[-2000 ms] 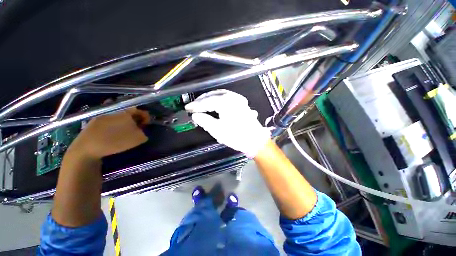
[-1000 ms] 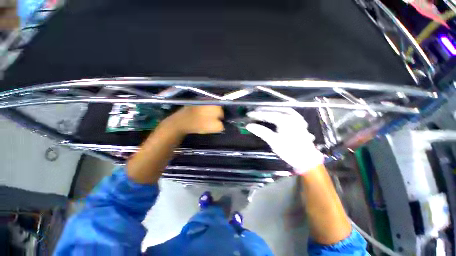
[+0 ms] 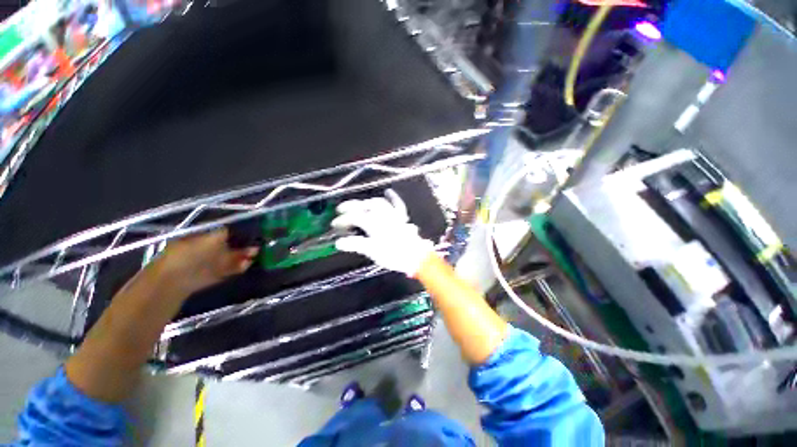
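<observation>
A green circuit board (image 3: pixel 301 229) lies on a black-lined shelf of the wire rack, under the upper shelf's front rail. My bare left hand (image 3: pixel 201 262) is at the board's left side, fingers closed on a small dark item (image 3: pixel 246 232), partly hidden by the rail and blurred. My right hand (image 3: pixel 384 234), in a white glove, is at the board's right side. It holds a thin silver tool (image 3: pixel 316 243), like tweezers, that points left over the board. Whether its tip touches the board I cannot tell.
The upper shelf (image 3: pixel 201 131) has a black liner and a zigzag chrome front rail (image 3: pixel 288 194). Lower shelves (image 3: pixel 332 336) show beneath, one with something green. A white machine (image 3: pixel 655 288) and a curved white hose (image 3: pixel 559 330) are at the right. The rack post (image 3: pixel 498 113) stands beside my right hand.
The view has turned and tilted, so the rack now slants and the white machine shows fully at the right. More of the green board shows between my hands. Both hands remain at the same shelf.
</observation>
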